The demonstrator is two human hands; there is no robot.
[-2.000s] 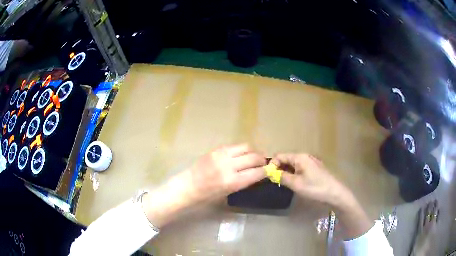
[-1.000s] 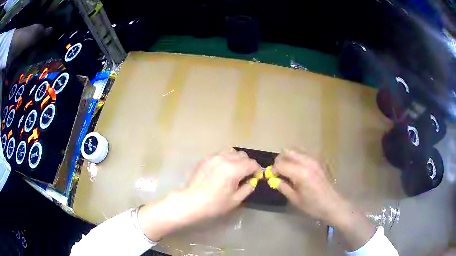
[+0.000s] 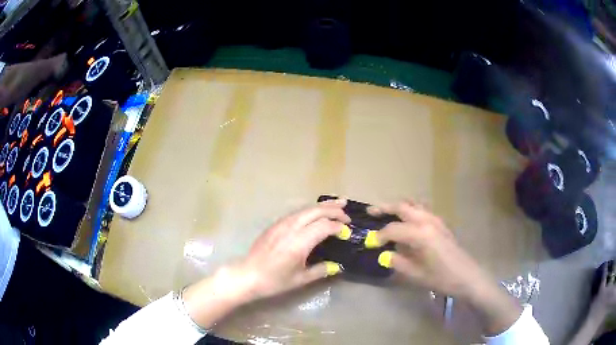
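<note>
A black speaker housing (image 3: 359, 264) lies on its side on the cardboard, below the middle of the view. A thin shiny strip or wires show at its opening, too small to tell apart. My left hand (image 3: 290, 246) rests on its left end, with yellow finger cots on thumb and forefinger. My right hand (image 3: 422, 253) is on its right end, also with two yellow cots. The fingertips of both hands face each other across the opening with a small gap between them. Both hands hold the housing.
A carton (image 3: 101, 182) at left holds several ringed black units with orange parts. A white round item (image 3: 128, 197) stands on the board's left edge. Several black units (image 3: 571, 226) stand at right, another (image 3: 327, 44) at back. Other people's arms show at far left and lower right.
My fingertips have moved apart from their pinch over the opening and now spread on the housing. More of its dark face shows. Another person's arm has appeared at lower right.
</note>
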